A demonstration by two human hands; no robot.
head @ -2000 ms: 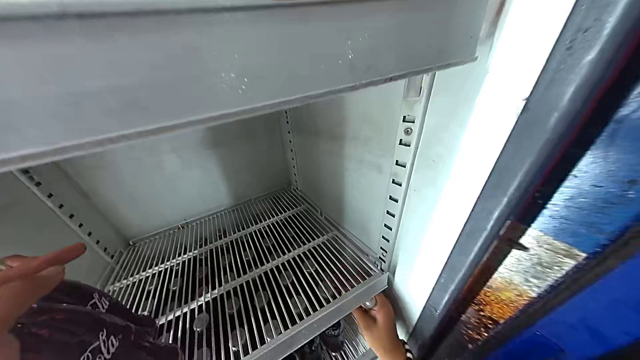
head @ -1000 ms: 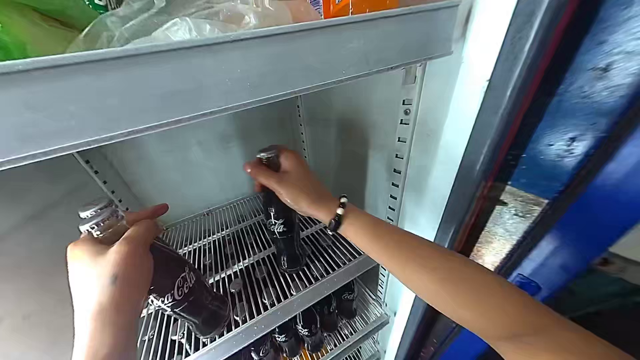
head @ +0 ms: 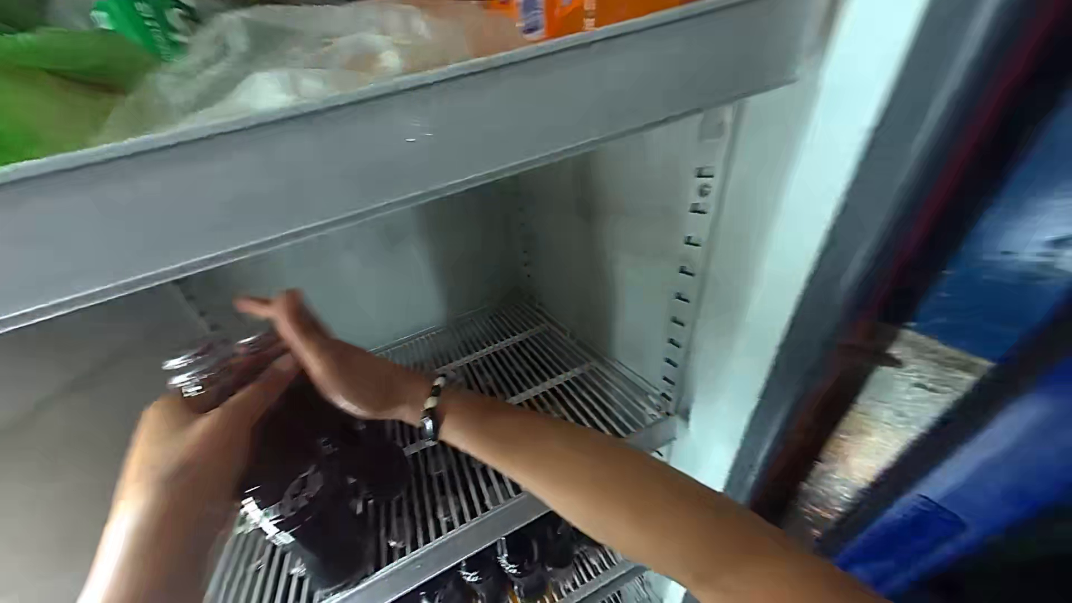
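Observation:
My left hand [head: 197,435] is closed around the necks of dark glass cola bottles [head: 310,502], at the left of the wire shelf [head: 536,389]. The bottles lean, with their caps at the upper left and their bases low over the shelf's front; blur hides how many there are. My right hand [head: 335,360], with a beaded bracelet at the wrist, reaches across from the right to the upper part of these bottles. Its thumb side points up and left; whether its fingers grip a bottle is hidden.
Above is a shelf with a wide grey front edge [head: 419,138], holding plastic bags [head: 310,59] and an orange package [head: 578,15]. More dark bottles [head: 519,561] stand on the shelf below. A slotted shelf rail [head: 687,268] and the blue-edged door frame [head: 938,469] are at the right.
A second ago my right hand held a bottle by its top near the shelf's middle. It has moved left to my left hand, and no bottle stands at that middle spot now.

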